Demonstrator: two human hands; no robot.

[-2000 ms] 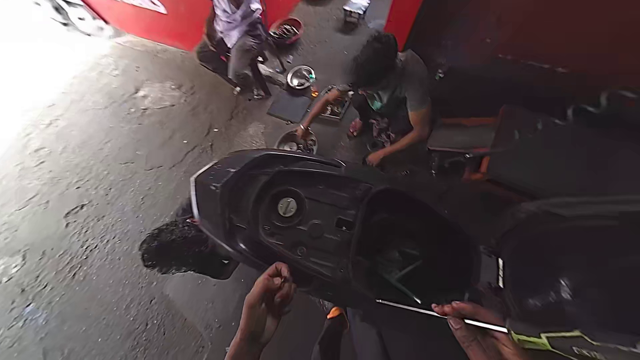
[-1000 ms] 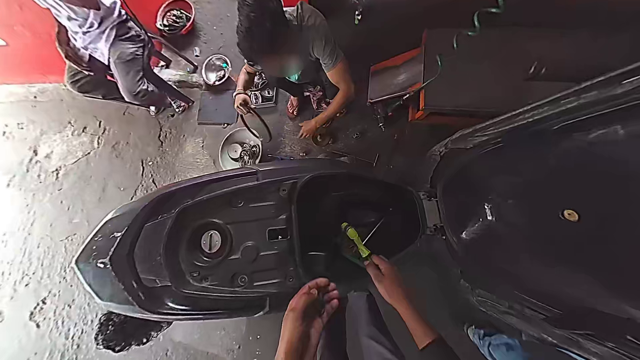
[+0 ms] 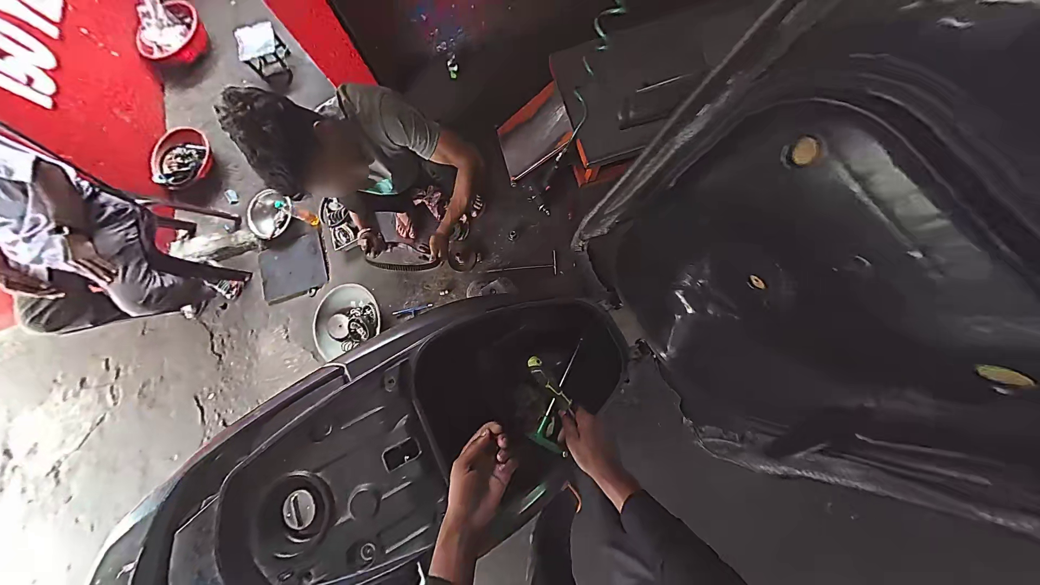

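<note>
My right hand reaches into the open under-seat bin of a scooter, its fingers closed on the lower end of a screwdriver with a yellow-green handle. Just beside those fingers is a green T-handle tool, its thin metal shaft slanting up across the bin. Over the bin's near left edge is my left hand, fingers curled and palm partly turned up; whether something small is between them cannot be told. The fuel cap lies left of my left hand.
The raised seat fills the right side. Beyond the scooter a crouching person handles a ribbed belt. Another person sits at left. A metal bowl of parts, red basins and a dark bench stand around.
My right hand has moved from near the seat hinge into the bin, with the yellow-green tool. The green T-handle now shows beside it. The crouching person has lowered the belt. The view has turned.
</note>
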